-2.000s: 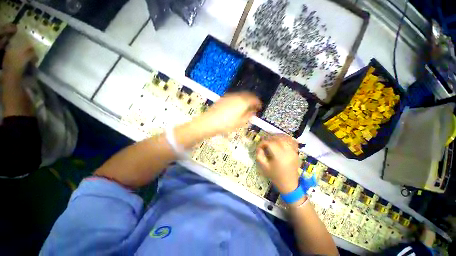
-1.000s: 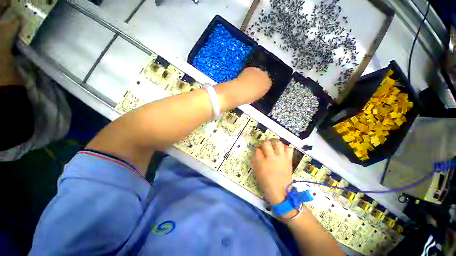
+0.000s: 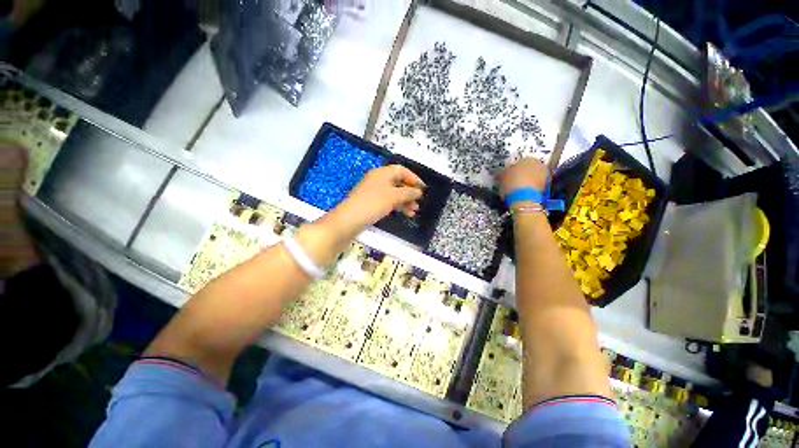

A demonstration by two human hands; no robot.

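My left hand [image 3: 384, 197], with a white wristband, is above the black middle bin [image 3: 431, 210], fingers bent together. Whether it holds a small part cannot be made out. My right hand [image 3: 526, 178], with a blue wrist strap, is at the near right corner of the shallow white tray [image 3: 574, 101], by the loose grey-black components [image 3: 477, 131]. Its fingertips are hard to see. Bright blue components [image 3: 340, 171] fill the left bin and silver-grey components [image 3: 469, 229] the right bin. Cream circuit boards [image 3: 412, 328] lie in front of the bins.
A deep black bin of yellow blocks [image 3: 609, 219] is right of my right hand. Beyond the bins lies a shiny dark bag [image 3: 298, 52]. A beige box [image 3: 701, 271] stands at the right. The metal rail [image 3: 140, 271] runs along the bench. Another person's arm [image 3: 13, 210] is at the left edge.
My right hand has moved from the boards up to the tray. My left hand has lifted from the middle bin, and its fingers now show. The view has shifted, and a board gap now shows near the middle.
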